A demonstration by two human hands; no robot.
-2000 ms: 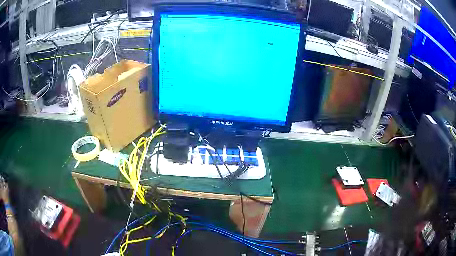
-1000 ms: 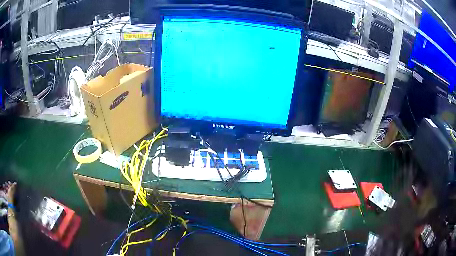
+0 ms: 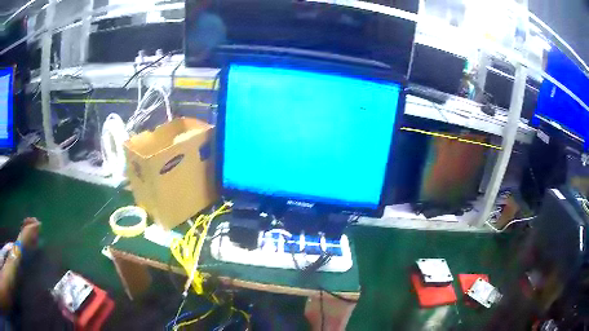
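Note:
Neither of my hands is in view. In front of me a monitor (image 3: 310,136) with a bright cyan screen stands behind a low wooden stand (image 3: 252,282). A white power strip (image 3: 281,258) with blue socket areas and black adapters lies on the stand. A bundle of yellow network cable (image 3: 188,249) hangs over the stand's left part. Parts of blue cables (image 3: 187,317) show below it, cut off by the bottom edge. A silver metal-cased unit (image 3: 74,292) rests on a red pad at the left. Another unit (image 3: 434,271) rests on a red pad at the right.
A brown carton (image 3: 174,178) and a pale yellow tape roll (image 3: 128,221) are at the left of the stand. Another person's hand (image 3: 27,234) and arm with a blue wrist band reach in at the left edge. A third unit (image 3: 483,292) lies at the right.
The view has tilted up, so the bench things sit lower and the silver splitter has left the picture. The units on the right have shifted left. The other person's hand has moved further in.

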